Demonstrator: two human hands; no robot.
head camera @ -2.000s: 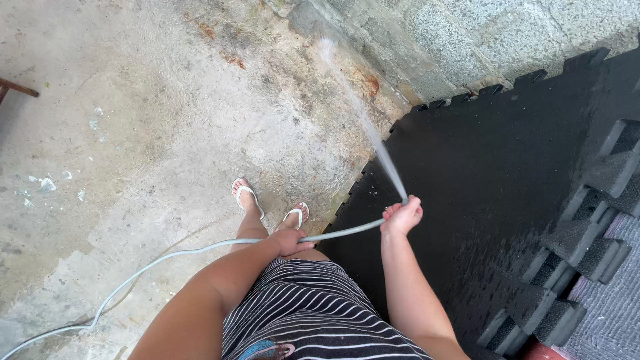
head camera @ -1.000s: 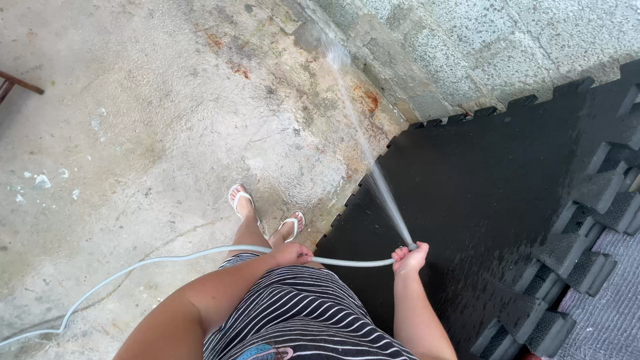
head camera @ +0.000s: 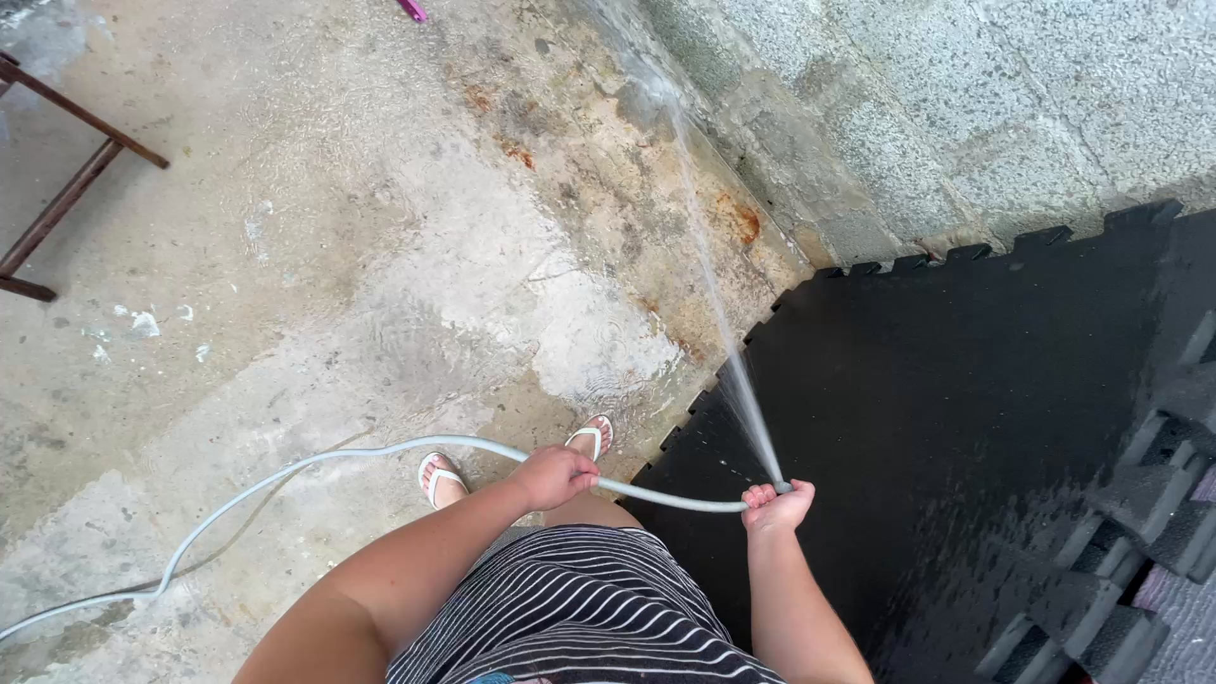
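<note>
A light grey garden hose [head camera: 399,446] runs from the lower left across the front of my body. My left hand [head camera: 559,477] grips it along its length, above my feet in white flip-flops. At the hose's outlet end, my right hand [head camera: 779,505] is closed around it, over the black mat. Out of that end a jet of water [head camera: 708,266] sprays up and to the left, hitting the concrete floor [head camera: 427,237] at the foot of the block wall [head camera: 912,114].
A black interlocking foam mat [head camera: 950,408] with toothed edges covers the right side beside the wall. More thick dark foam pieces [head camera: 1073,589] lie at the lower right. Legs of a brown wooden stool or chair [head camera: 66,190] stand at the left. A small purple object [head camera: 412,9] shows at the top edge.
The feet have moved, the right one now beside my left hand. The view has shifted, bringing more of the wooden legs and the purple object in. Both hands keep hold of the hose throughout.
</note>
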